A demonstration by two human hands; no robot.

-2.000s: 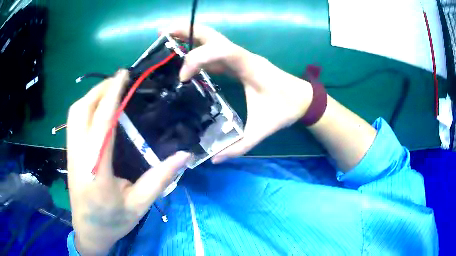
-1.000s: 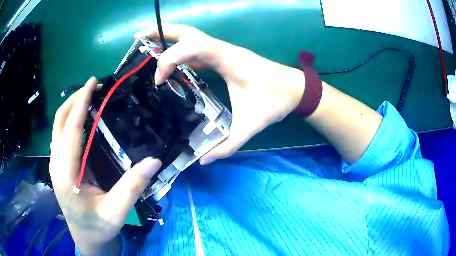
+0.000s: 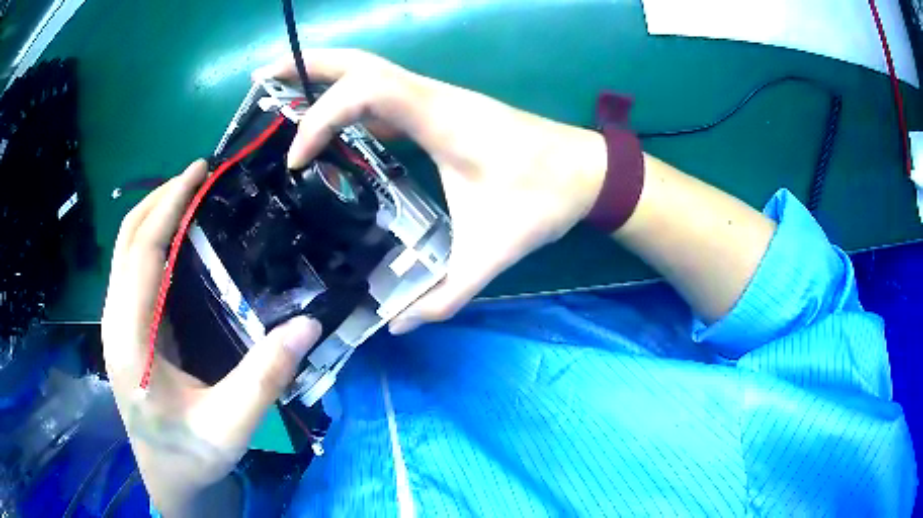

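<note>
The open unit [image 3: 420,253], a white-edged case with black parts inside, is held tilted over the bench's front edge. My left hand [image 3: 167,334] grips its left side, with the thumb on the black inner part [image 3: 268,233]. My right hand [image 3: 466,172] holds the upper right side, fingertips inside near the round lens [image 3: 332,182]. The red lead [image 3: 174,248] runs from the top corner across the unit to my left palm. A black cable [image 3: 295,46] rises from the top corner. A short lead with a small white plug [image 3: 318,445] hangs below.
Black parts [image 3: 40,192] are heaped at the left on the green mat [image 3: 526,81]. A white sheet [image 3: 779,35] and a red wire [image 3: 891,86] lie at the upper right. A maroon wristband on my right wrist has a thin dark cord [image 3: 749,109]. A blue smock [image 3: 607,405] is below.
The unit and both hands have moved left, and the unit has turned a little. The round lens and more of the white case now show. Both hands still hold the unit.
</note>
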